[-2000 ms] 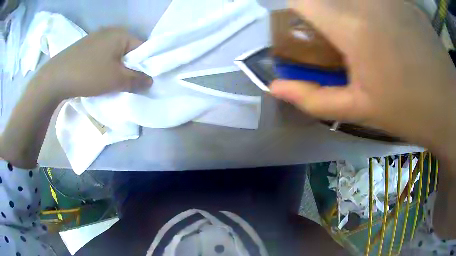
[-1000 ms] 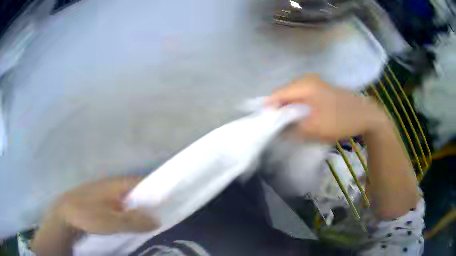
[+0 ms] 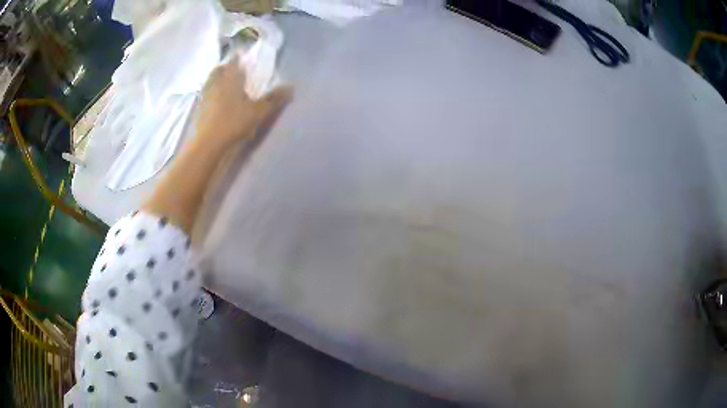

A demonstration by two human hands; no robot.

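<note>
My left hand (image 3: 231, 107) reaches to the white garment pieces (image 3: 171, 48) at the upper left of the table. Its fingertips touch a small curled white piece (image 3: 263, 60), and the thumb points right, apart from the fingers. Whether the fingers grip the cloth cannot be told. A smooth white piece (image 3: 151, 147) with a curved end lies beside the wrist. My right hand is not in view.
A black phone (image 3: 510, 22) and dark-handled scissors or snips (image 3: 598, 44) lie at the table's far edge. A shiny dark object, possibly the iron (image 3: 713, 303), is cut off at the right. Yellow wire baskets (image 3: 36, 351) stand at lower left. The table (image 3: 446, 159) has brownish marks.
The view has swung left. The white piece held between both hands is no longer seen there. My left hand has moved to the pile; my right hand has left the picture.
</note>
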